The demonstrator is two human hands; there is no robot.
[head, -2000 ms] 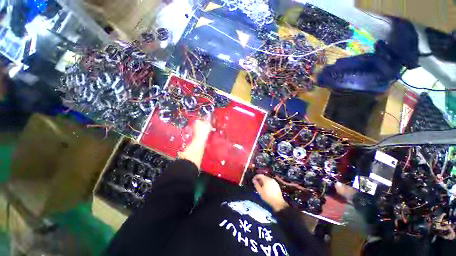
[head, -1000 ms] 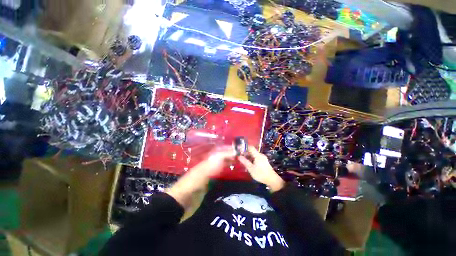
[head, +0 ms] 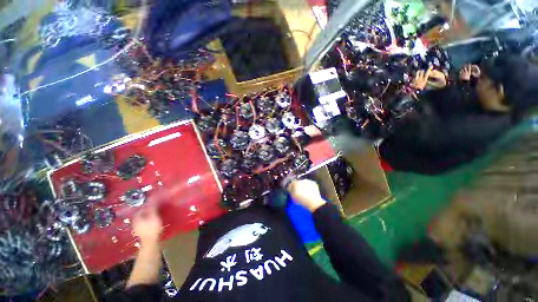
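A red mat (head: 171,171) with white edges lies in front of me. Several silvery ring-shaped LED light boards (head: 94,190) lie on its left part. My left hand (head: 147,224) is over the mat, just below one board (head: 135,196); it is blurred, and I cannot tell if it holds anything. Rows of black camera heads (head: 265,153) with orange and red wires stand right of the mat. My right hand (head: 304,193) is at their near edge, fingers curled; a dark blurred shape is beside it, and whether it is held is unclear.
An open carton (head: 368,191) with dark contents stands right of my right hand, near a blue object (head: 304,223). Another person's hands (head: 430,79) work at the upper right. A wired-parts pile (head: 162,76) lies behind the mat, beside a brown box (head: 259,79).
The view has swung right. My hands, earlier together over the mat at a dark round unit, are now apart: left over the mat, right beyond its right side near the bench edge.
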